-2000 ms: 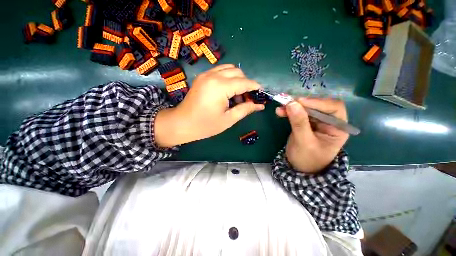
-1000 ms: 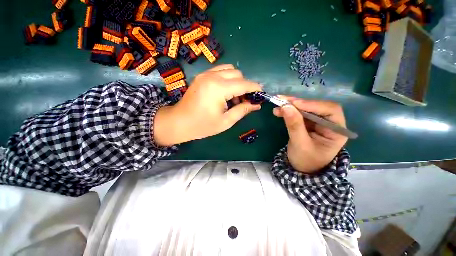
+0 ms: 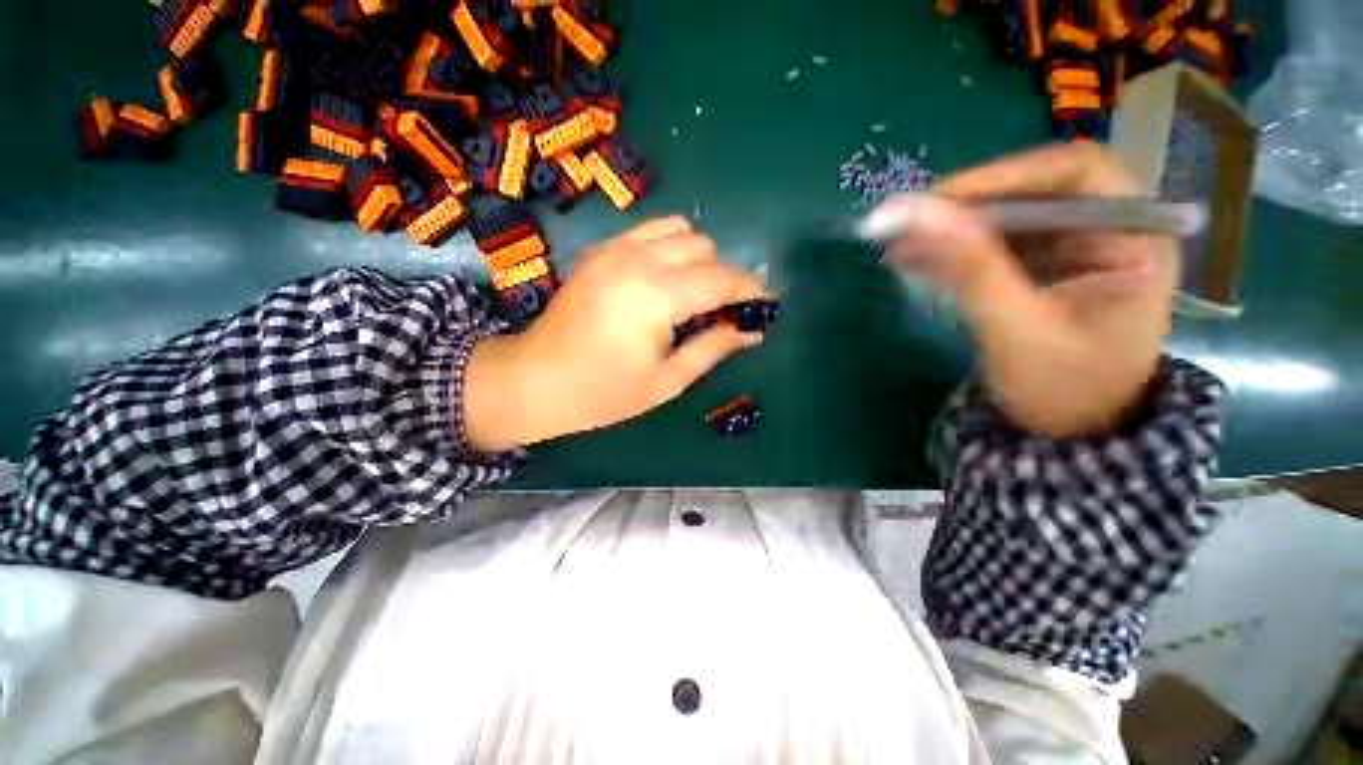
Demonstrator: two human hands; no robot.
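My left hand [image 3: 606, 341] holds a small black connector housing [image 3: 730, 318] between its fingertips. My right hand [image 3: 1046, 284] is blurred and grips the metal tweezers [image 3: 1069, 217], whose tips point left and are too blurred to make out. The loose pile of tiny grey pins [image 3: 882, 175] lies just beyond the tweezers, partly hidden by my right hand. A single black-and-orange housing [image 3: 734, 414] lies alone below my left fingertips, near the bench edge.
A large heap of black-and-orange housings [image 3: 426, 127] lies at the back left. Another heap [image 3: 1073, 90] is at the back right, beside the pale open box [image 3: 1235, 194] with grey pins inside. A crumpled clear bag [image 3: 1312, 127] is right of it. The green bench [image 3: 598, 460] ends at my white garment.
My right hand with the tweezers has moved away from the held housing, right and up towards the grey pins and box. My left hand still holds the housing in about the same place.
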